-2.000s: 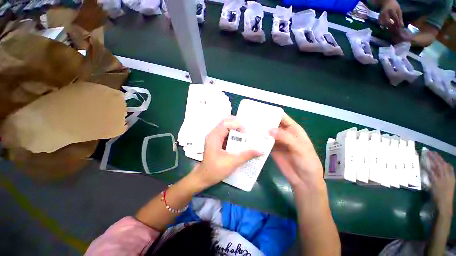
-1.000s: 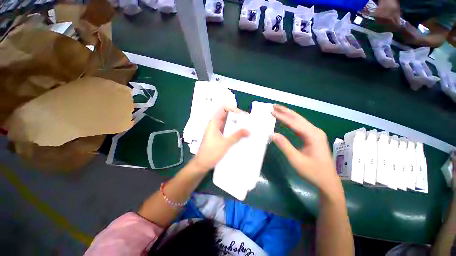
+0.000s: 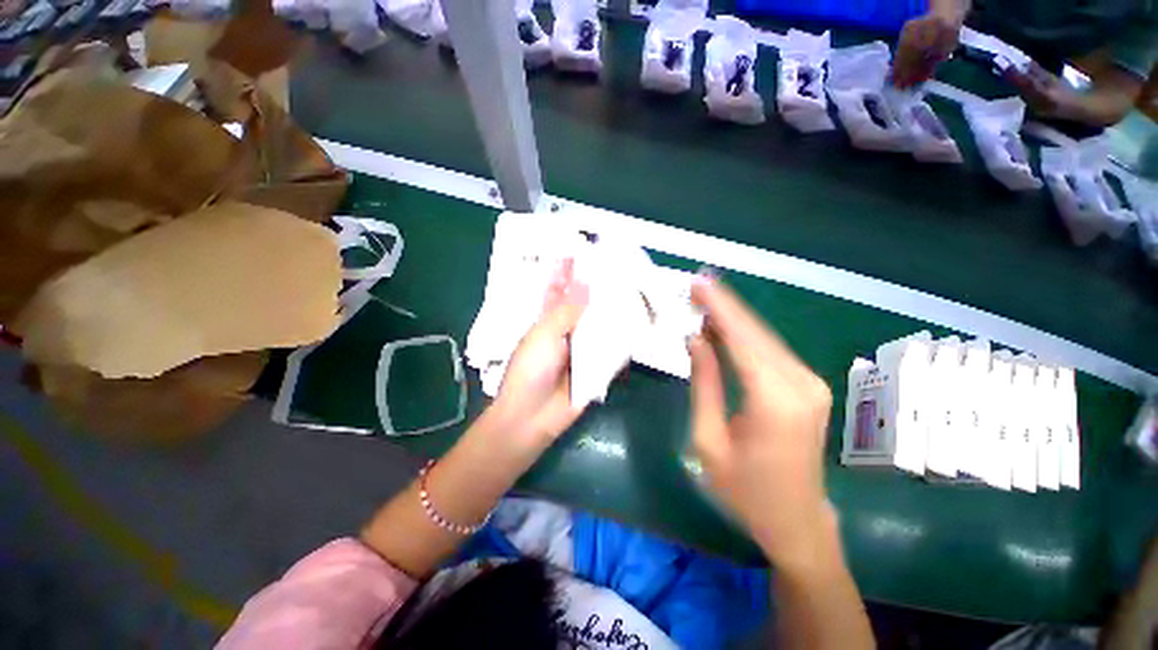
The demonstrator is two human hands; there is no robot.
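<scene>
My left hand [image 3: 544,349] is at the centre and holds flat white cards [image 3: 610,318], which are tilted and blurred. My right hand [image 3: 749,406] is just to the right, its fingertips at the right end of a white card; blur hides whether it grips it. A pile of white cards [image 3: 514,273] lies on the green bench, partly behind my left hand. A row of overlapping white retail boxes [image 3: 971,413] stands at right, the leftmost showing a purple picture.
Crumpled kraft paper [image 3: 191,292] and pale loose bands [image 3: 422,384] lie at left. A grey post [image 3: 489,108] rises behind the pile. Bagged products [image 3: 734,70] line the far belt. Another person's hand [image 3: 930,48] reaches over them. A sleeve edge shows at bottom right.
The held cards have shifted from a lengthwise stack to a tilted, spread position. My right hand has moved down and left. The bagged products shifted in view, and a far hand now reaches to them.
</scene>
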